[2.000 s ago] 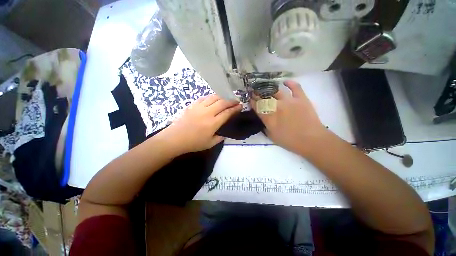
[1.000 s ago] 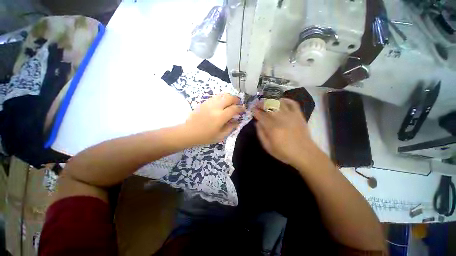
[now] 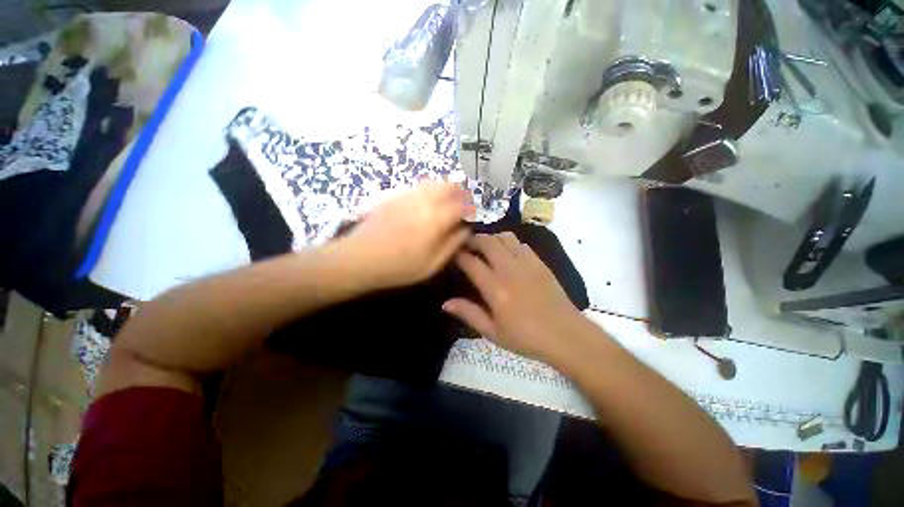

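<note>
The white floral lace overlay (image 3: 367, 163) lies flat left of the needle. The black fabric panel (image 3: 382, 322) spreads below it toward the table's front, partly under my forearm, and also shows right of the needle. My left hand (image 3: 411, 233) is closed on the fabric just left of and below the presser foot (image 3: 489, 198); its fingertips are blurred. My right hand (image 3: 515, 292) lies palm down on the black panel, thumb and fingers bent toward my left fingertips; whether it grips cloth is hidden. A black fabric strip (image 3: 253, 203) sticks out at left.
The sewing machine head (image 3: 555, 89) stands over the work, a plastic-wrapped cylinder (image 3: 414, 59) left of it. At right are a dark flat case (image 3: 684, 262), snips (image 3: 828, 233) and scissors (image 3: 868, 401). A printed ruler (image 3: 595, 381) runs along the front edge. Cut pieces (image 3: 50, 134) lie at far left.
The lace has swung from the front of the table to the left of the needle, and the black panel has turned with it. My right hand has moved down and left, away from the presser foot.
</note>
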